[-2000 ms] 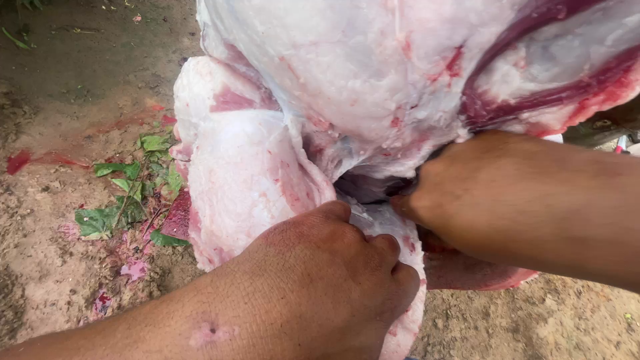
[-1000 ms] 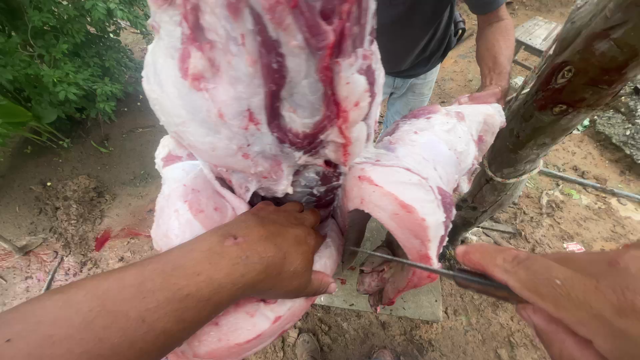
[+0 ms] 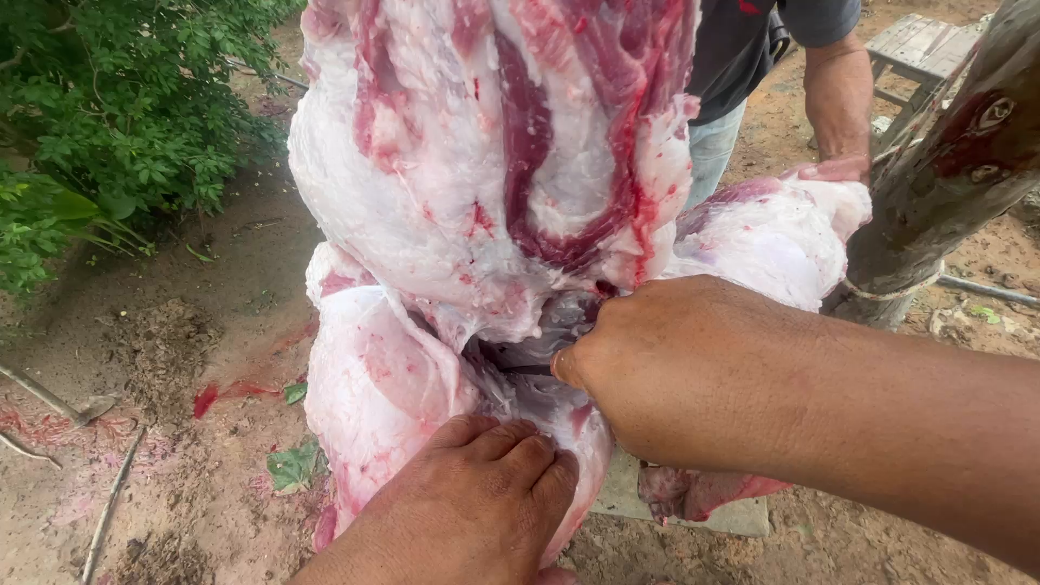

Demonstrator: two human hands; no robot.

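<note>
A large skinned animal carcass (image 3: 439, 179), white with fat and streaked with red muscle, fills the middle of the view. My right hand (image 3: 682, 370) is closed around a knife (image 3: 530, 370); a bit of its dark blade shows inside the opening between the upper body and the lower left part. My left hand (image 3: 496, 479) presses on the pale flap (image 3: 382, 366) at the lower left, below that opening. Its thumb is mostly hidden. A co-worker's hand (image 3: 841, 168) rests on the end of the carcass part at the right.
A wooden post (image 3: 934, 195) with rope (image 3: 894, 291) around it stands at the right, near a small wooden stool (image 3: 926, 45). Leafy bushes (image 3: 138, 106) are at the upper left. A pale slab (image 3: 731, 517) lies below the carcass; sticks (image 3: 114, 504) lie on the bare ground.
A second ago my right hand held the knife out to the right; now it is at the opening with the blade inside. My left hand has moved down from the opening onto the flap.
</note>
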